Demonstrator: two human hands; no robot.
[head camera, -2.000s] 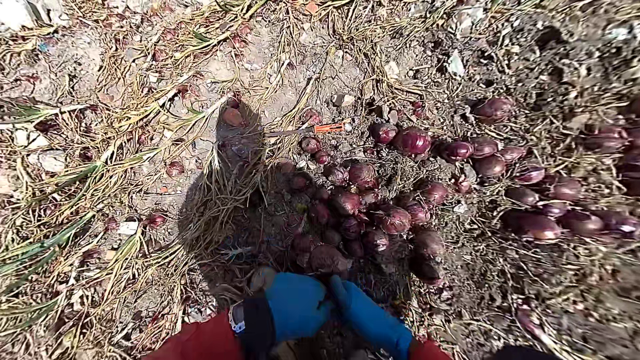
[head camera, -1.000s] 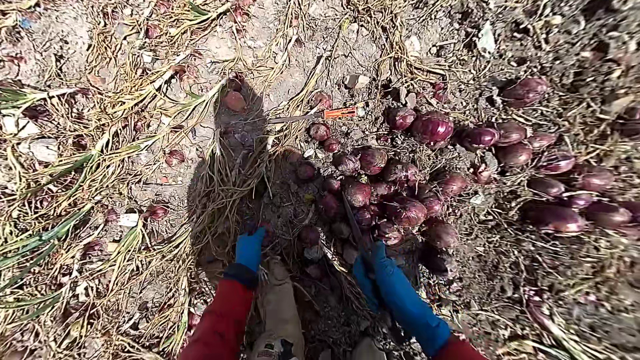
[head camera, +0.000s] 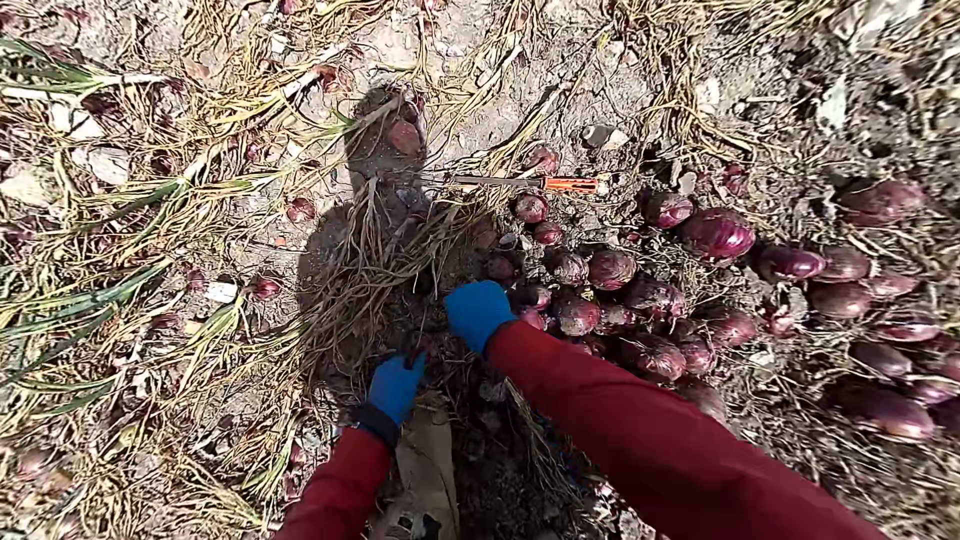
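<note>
Both my hands wear blue gloves and reach over the dry ground. My left hand (head camera: 395, 388) is low at the centre, fingers over a dark, shaded patch; something thin and dark shows by its fingertips, too unclear to name. Up and to its right, my right hand (head camera: 478, 313) has its fingers curled at the left edge of a pile of red onions (head camera: 576, 313); what lies under the fingers is hidden. Dried onion tops (head camera: 367, 292) are heaped left of the right hand. An orange-handled tool (head camera: 568, 184) with a long thin metal part lies above the pile.
More red onions (head camera: 885, 409) spread across the right side. Withered and green onion plants (head camera: 97, 304) cover the left side, with small stones (head camera: 109, 165) among them. My trouser leg (head camera: 426, 465) shows at the bottom centre, and my shadow (head camera: 386, 150) falls ahead.
My right hand has moved left and forward from beside the onion pile to its left edge. The hands, together two seconds ago, are now apart. The orange-handled tool has stayed on the ground.
</note>
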